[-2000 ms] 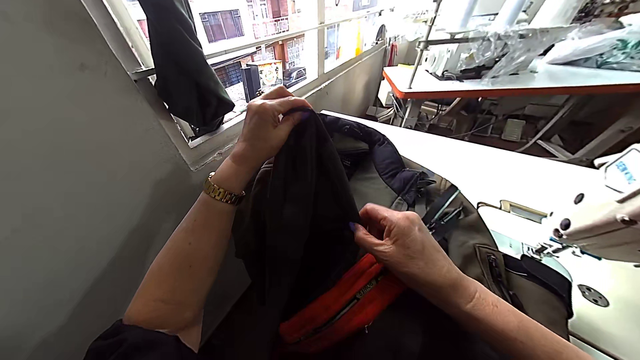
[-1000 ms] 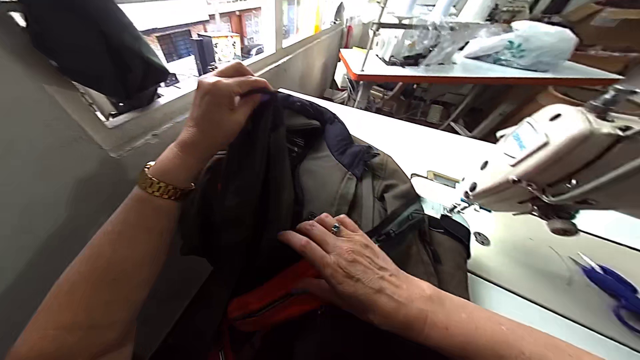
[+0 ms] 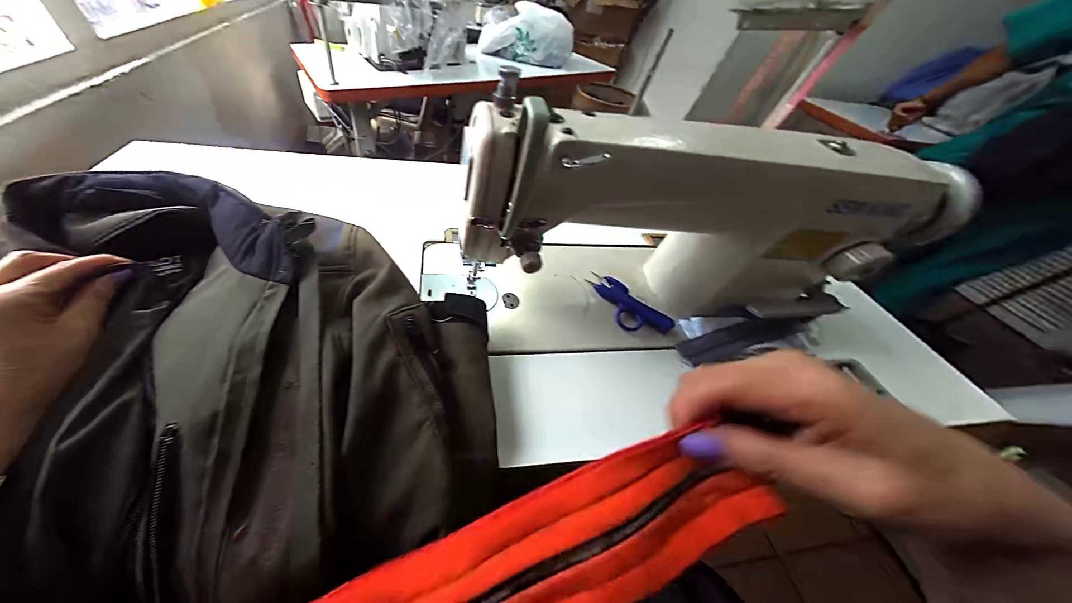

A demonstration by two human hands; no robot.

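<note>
A dark grey-brown jacket (image 3: 368,352) with a navy collar lies over the left of the sewing table, its right part close to the needle of an industrial sewing machine (image 3: 687,176). At the left edge my left hand (image 3: 50,327) pinches the dark cloth below the collar. My right hand (image 3: 821,435), somewhat blurred, grips the far end of a red fabric piece with a black zipper (image 3: 586,536), which stretches toward the bottom of the view. Blue thread snips (image 3: 630,303) lie on the machine bed.
Dark folded strips (image 3: 737,335) lie by the machine's base. Behind stands another table (image 3: 469,79) with a white plastic bag (image 3: 529,35). At the upper right a person in green (image 3: 971,176) is at another table. A wall and window run along the left.
The view has swung far to the right. My right hand has moved off the jacket and now holds the red zippered piece out to the right. My left hand still holds the dark cloth.
</note>
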